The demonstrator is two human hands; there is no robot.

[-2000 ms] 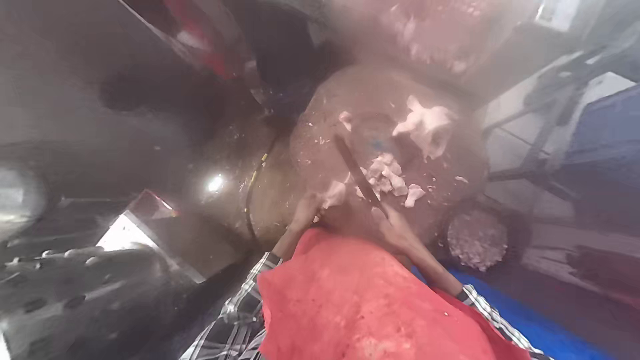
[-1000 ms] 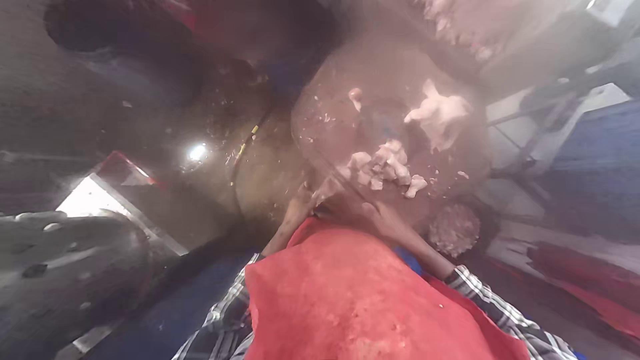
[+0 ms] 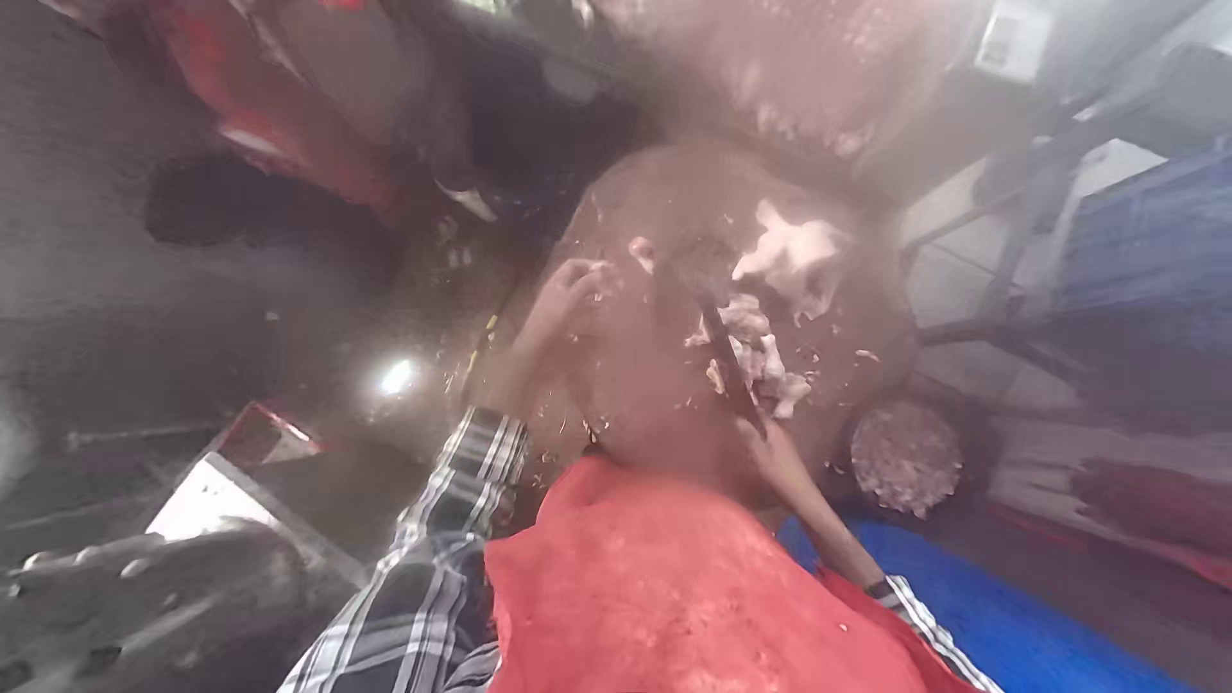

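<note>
Through a smeared, hazy lens, my right hand (image 3: 765, 445) grips the handle end of a dark knife (image 3: 730, 366), its far end over a round chopping block (image 3: 626, 375). Beside the blade lie several cut pieces of pale raw meat (image 3: 760, 356). A larger pale piece of raw meat, likely poultry (image 3: 791, 255), sits farther back on the block. My left hand (image 3: 579, 281) is over the block's left part, fingers bent, near a small scrap of meat (image 3: 642, 252); whether it holds anything is unclear.
A round container heaped with small pieces (image 3: 907, 457) stands right of the block. More pinkish meat (image 3: 818, 67) is heaped beyond it. A blue surface (image 3: 1001, 606) lies at lower right, a white-and-red box-like thing (image 3: 217, 496) at left. Metal framing (image 3: 1020, 221) stands at right.
My left hand has moved from the block's near edge, beside my right hand, out to its left part. My right hand and the knife have shifted right, apart from the left hand.
</note>
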